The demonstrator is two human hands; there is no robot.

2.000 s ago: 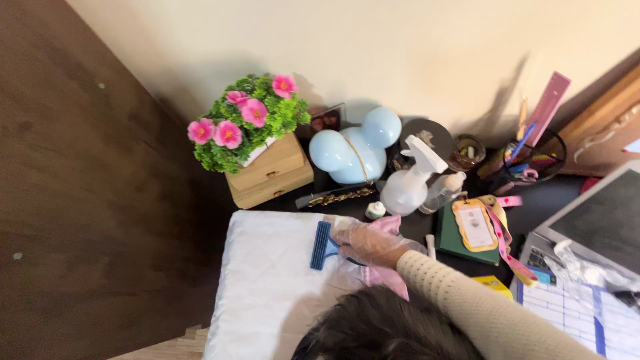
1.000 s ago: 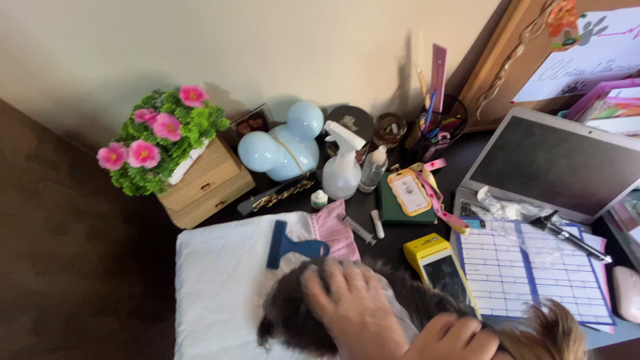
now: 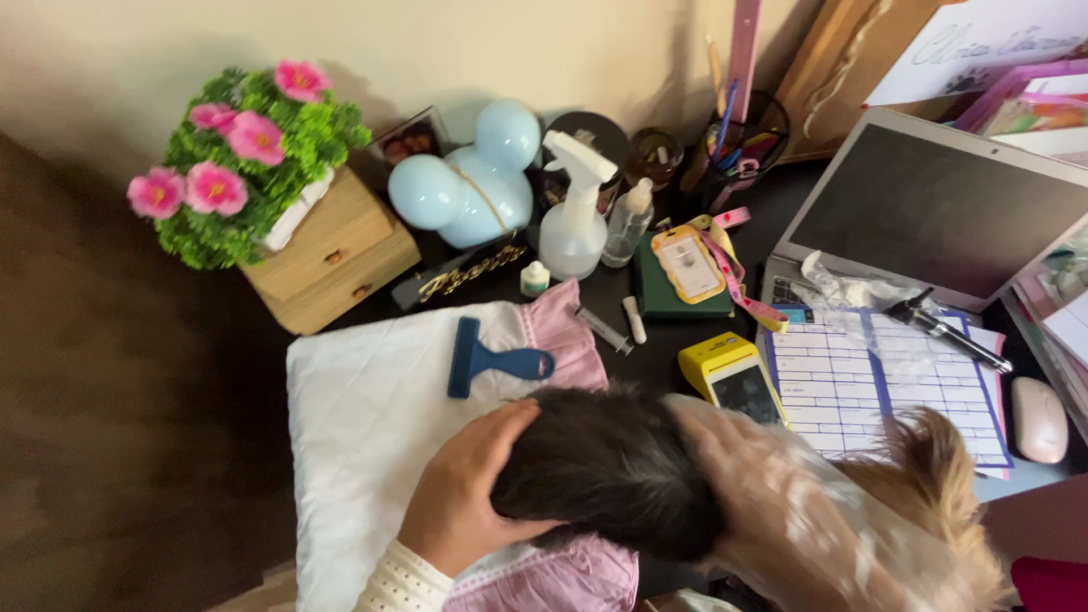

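Observation:
A small dog with dark, furry head fur (image 3: 608,476) and a tan tail (image 3: 935,459) is over the white quilted pad (image 3: 365,408) and its pink ruffles. My left hand (image 3: 476,484), bare with a cream knitted cuff, cups the left side of its head between thumb and fingers. On the dog's other side rests my right hand (image 3: 756,476), in a thin clear plastic glove, its fingertips partly blurred and hidden in fur. Above my left hand, a blue grooming brush (image 3: 501,361) lies on the pad, touched by neither hand.
Behind stand a wooden drawer box (image 3: 331,255) with flowers, a blue balloon-like ornament (image 3: 484,195), a white spray bottle (image 3: 578,212) and a pen cup (image 3: 739,153). A syringe (image 3: 603,330), yellow card terminal (image 3: 735,378), laptop (image 3: 935,204), otoscope-like instrument (image 3: 952,331) and mouse (image 3: 1039,421) lie rightward.
The blue brush, in the gloved hand two seconds ago, now lies on the pad. Both hands have come to the dog's head area, one on each side.

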